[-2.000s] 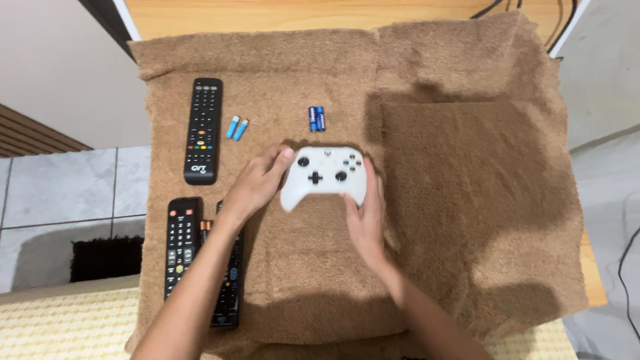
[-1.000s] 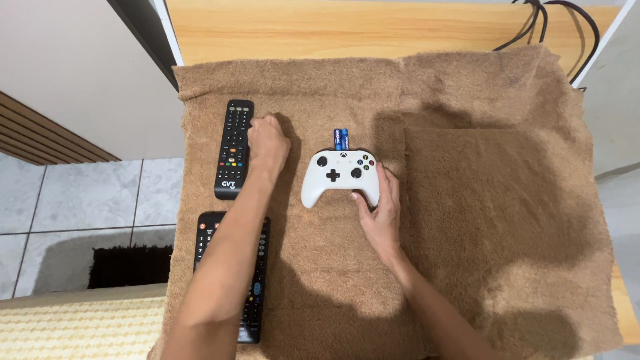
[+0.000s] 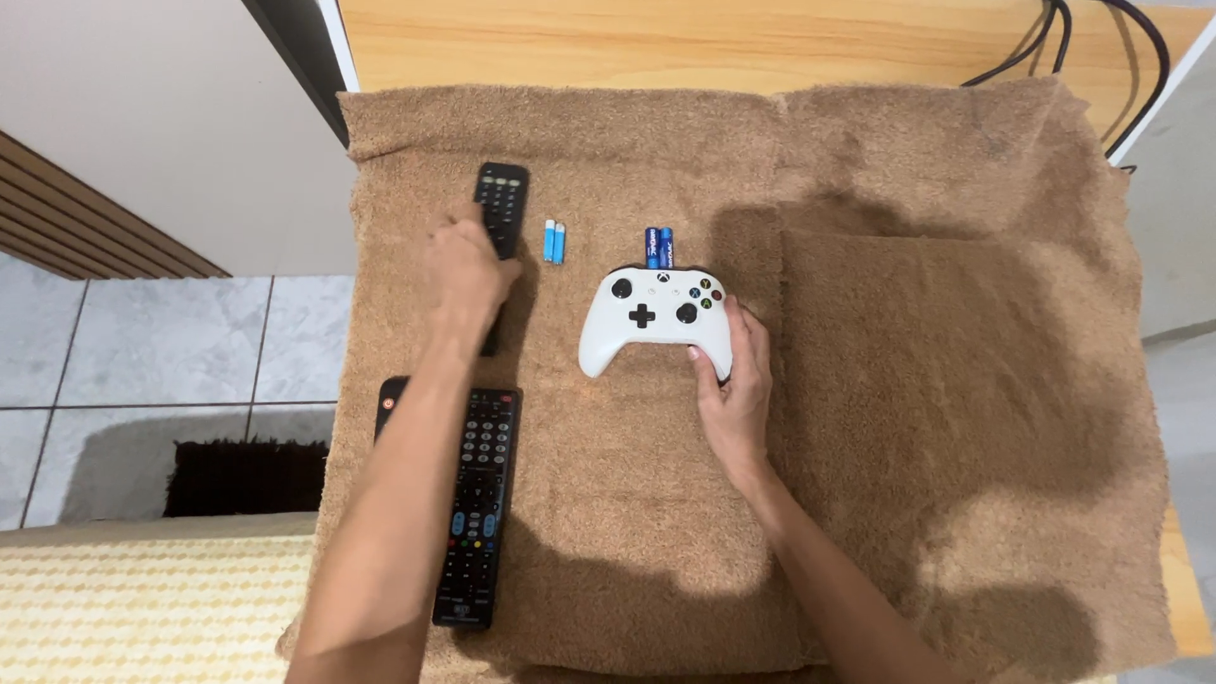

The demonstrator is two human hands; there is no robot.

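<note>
My left hand (image 3: 465, 271) lies over the middle of a black remote control (image 3: 503, 195), its fingers around the remote's left side. My right hand (image 3: 741, 389) grips the right grip of a white Xbox game controller (image 3: 655, 294). Two dark blue batteries (image 3: 658, 247) lie just above the controller. Two light blue batteries (image 3: 554, 242) lie side by side, right of the upper remote. Below, a second black remote (image 3: 480, 513) lies on the brown towel (image 3: 617, 456). Another black remote (image 3: 391, 394) is mostly hidden under my left forearm.
The towel covers most of a wooden tabletop (image 3: 570, 43). Black cables (image 3: 1045, 43) lie at the back right corner. A dark mat (image 3: 247, 478) is on the tiled floor at the left, beside a yellow patterned surface (image 3: 152, 608).
My left hand has moved from the controller to the light blue batteries, then left onto the upper remote. My right hand stays at the controller, which now sits close below the dark blue batteries.
</note>
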